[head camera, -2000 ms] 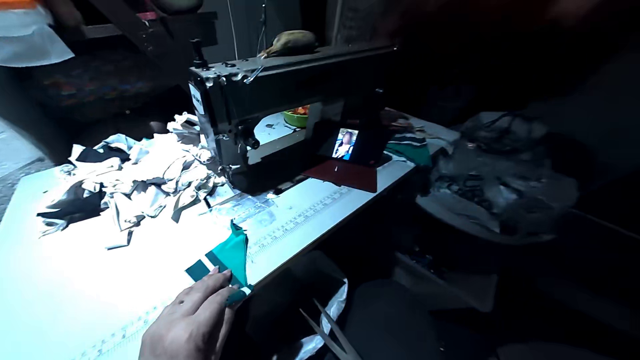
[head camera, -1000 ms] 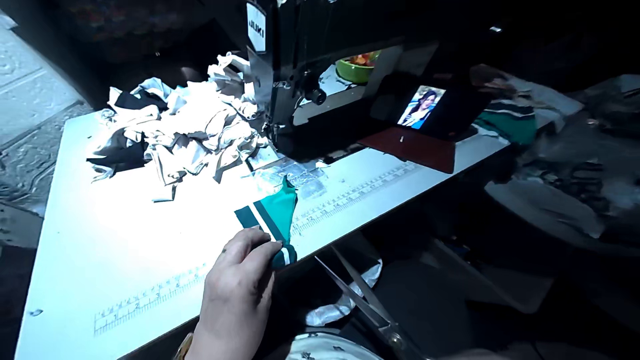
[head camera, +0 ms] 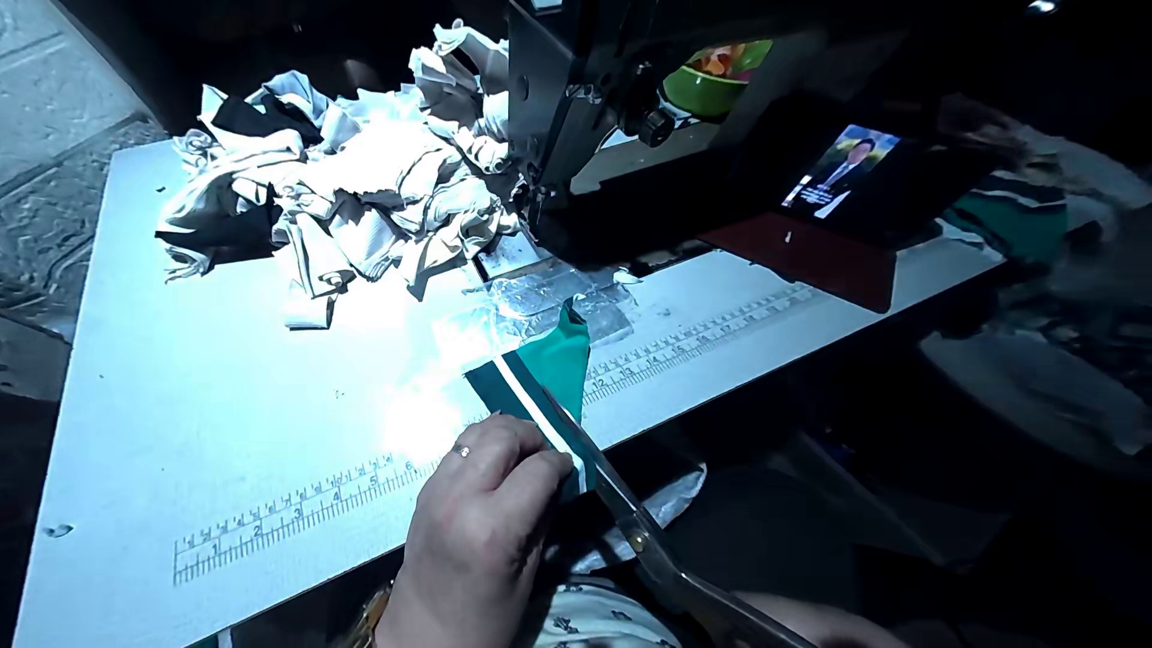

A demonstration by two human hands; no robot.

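Near the front edge of the white sewing table, my left hand pinches a green fabric piece with dark green and white stripes. Metal scissors lie across that fabric, their blades along the white stripe beside my left fingertips. The scissors' handles run to the bottom edge, out of view. Part of my right hand or forearm shows beside them at the bottom; its fingers are hidden. Beyond the fabric stands a dark sewing machine, with clear plastic in front of its needle area.
A heap of white and dark fabric scraps lies left of the machine. A lit phone leans over a dark red cover. Behind the machine is a green bowl. More green striped cloth lies at the table's right end. A printed ruler runs along the front.
The scissors, lower right of the table edge and spread a second ago, have come up to the green fabric. My left hand still pinches the fabric. The view has moved closer to the table.
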